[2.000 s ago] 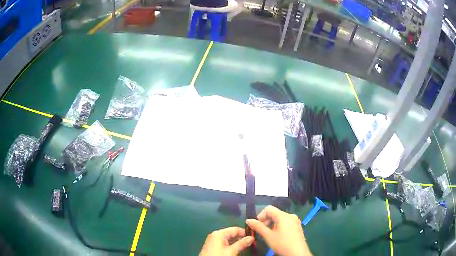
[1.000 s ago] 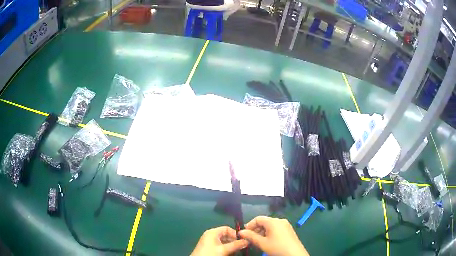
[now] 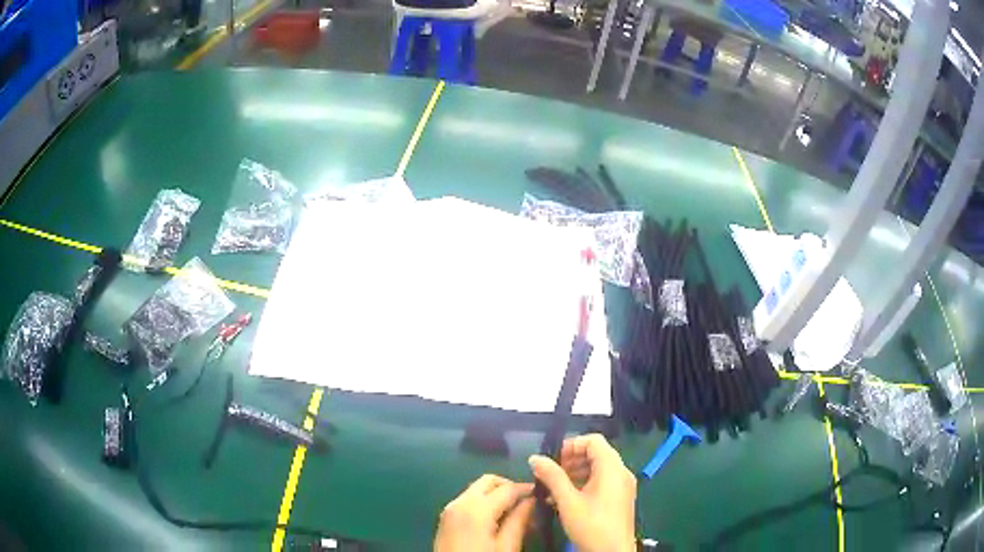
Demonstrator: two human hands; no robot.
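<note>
A black sleeve (image 3: 572, 383) stands out forward from my hands over the lower right part of the large white paper sheet (image 3: 432, 302). Red wires (image 3: 585, 316) show at its far end. My left hand (image 3: 486, 513) and my right hand (image 3: 588, 491) pinch the near part of the sleeve with their fingertips, close together at the bottom middle. What lies inside the sleeve under my fingers is hidden. A short black sleeve piece (image 3: 486, 436) lies just beyond my left hand.
Film-wrapped black sleeve bundles (image 3: 701, 334) lie right of the paper. A blue T-shaped tool (image 3: 671, 446) lies near my right hand. Clear bags (image 3: 181, 315) and small cables lie at left. A white socket strip (image 3: 795, 289) stands by posts at right. A blue stool (image 3: 434, 45) is beyond the table.
The far end of the sleeve has swung right, and more red wire shows beyond it. Both hands have moved slightly right and still pinch the sleeve.
</note>
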